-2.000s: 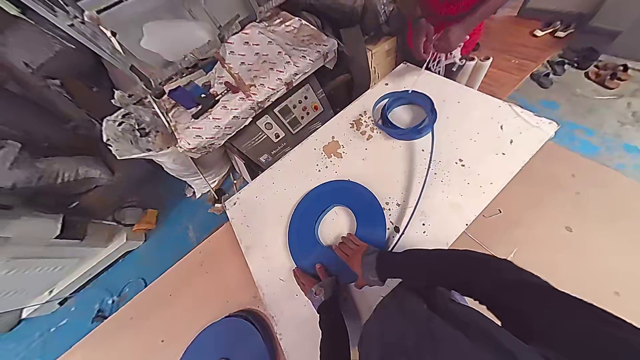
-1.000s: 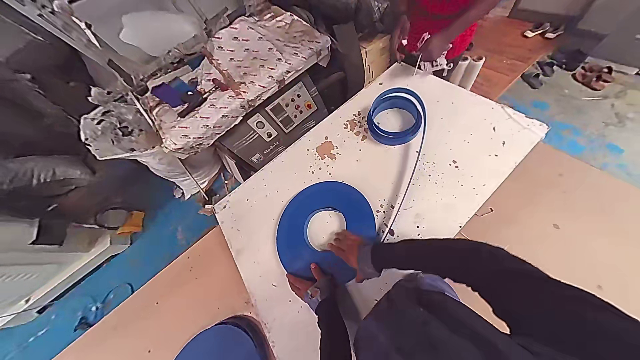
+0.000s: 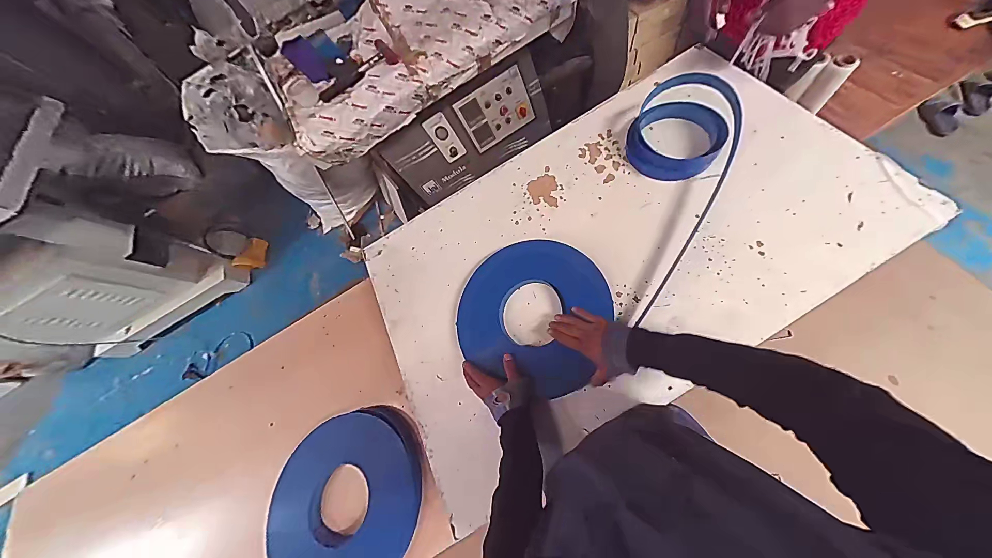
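A wide flat roll of blue strip [image 3: 488, 310] lies on the white board [image 3: 465, 457]. My left hand [image 3: 494, 381] touches its lower left edge, fingers apart. Across the roll's lower right part lies my right hand [image 3: 581, 339], its fingertips reaching the central hole. From beside my right wrist, a single blue strip runs up to a looser blue coil [image 3: 674, 165] at the board's far end. Another roll of blue strip [image 3: 387, 496] rests on the tan surface at the lower left. Whether either hand grips the roll is hard to see.
A machine control panel [image 3: 496, 108] with knobs borders the board's far side, below a printed plastic wrapping [image 3: 434, 70]. At the far right end are a person in red [image 3: 806, 23] and white rolls [image 3: 833, 81]. A grey metal housing [image 3: 101, 302] stands on the left.
The loose coil's outer loop has opened wider above its inner ring. Both my hands remain at the flat roll. The view has come closer to the board.
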